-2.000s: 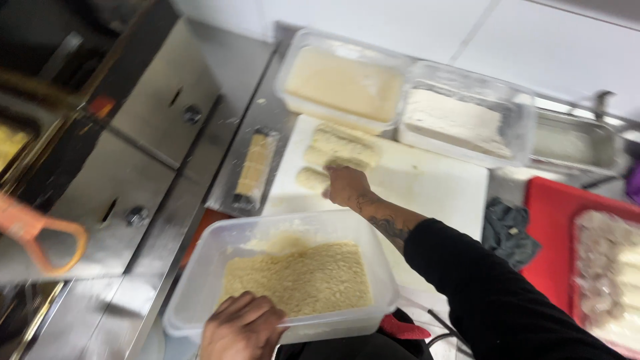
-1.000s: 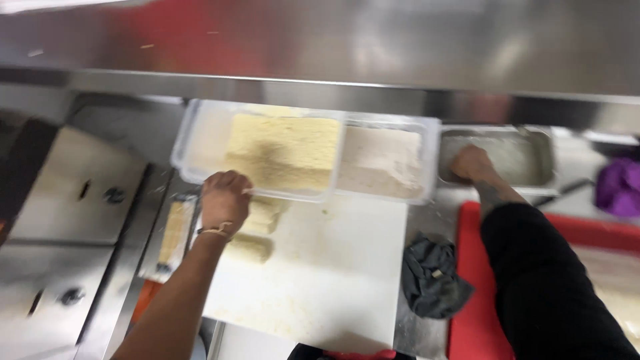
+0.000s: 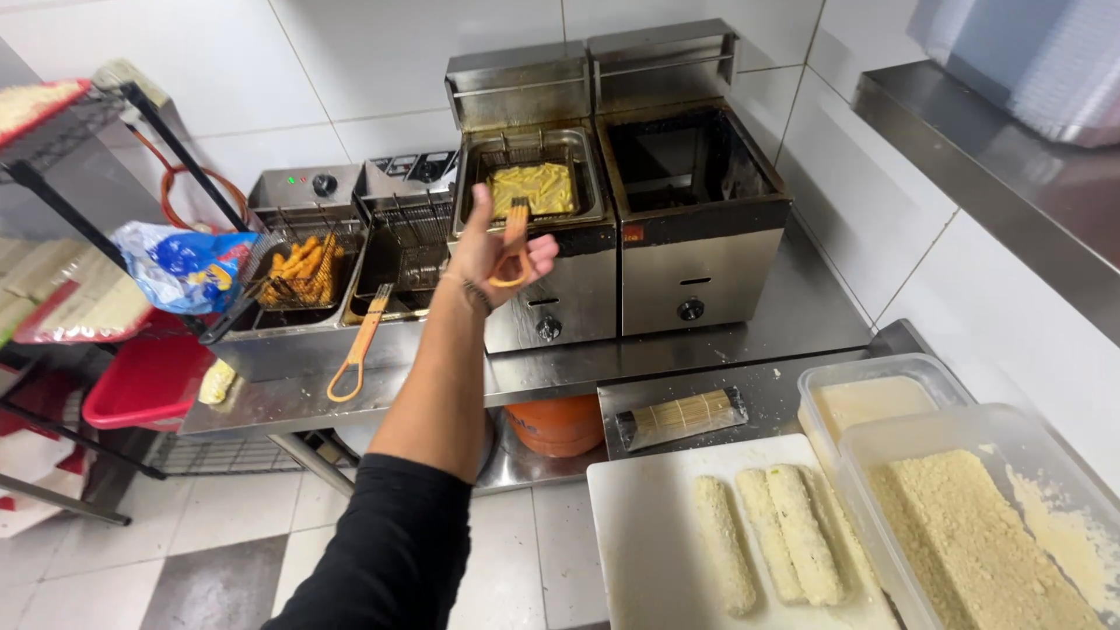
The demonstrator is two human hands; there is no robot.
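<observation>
My left hand (image 3: 503, 254), with a bracelet at the wrist, reaches out palm up, its thumb and fingers spread around the orange handle (image 3: 514, 249) of a fryer basket. That basket holds yellow fries (image 3: 534, 188) in bubbling oil. Whether the palm touches the handle is unclear. To the left, a second orange-handled basket (image 3: 416, 254) sits in its fryer, and another wire basket (image 3: 302, 271) holds browned fried pieces. At lower right, several crumb-coated rolls (image 3: 724, 544) lie on a white cutting board (image 3: 643, 525). My right hand is out of view.
A fryer with a dark open well (image 3: 682, 166) stands right of the fries. A wrapped bamboo mat (image 3: 682, 418) lies behind the board. Tubs of crumbs (image 3: 962, 525) and pale batter (image 3: 875, 398) stand at right. A blue plastic bag (image 3: 179, 267) and a red basin (image 3: 144, 376) are at left.
The view has swung left to the fryers. My left hand has gone from the crumb tub to the basket handle. My right hand, earlier in the metal tray, has left the view.
</observation>
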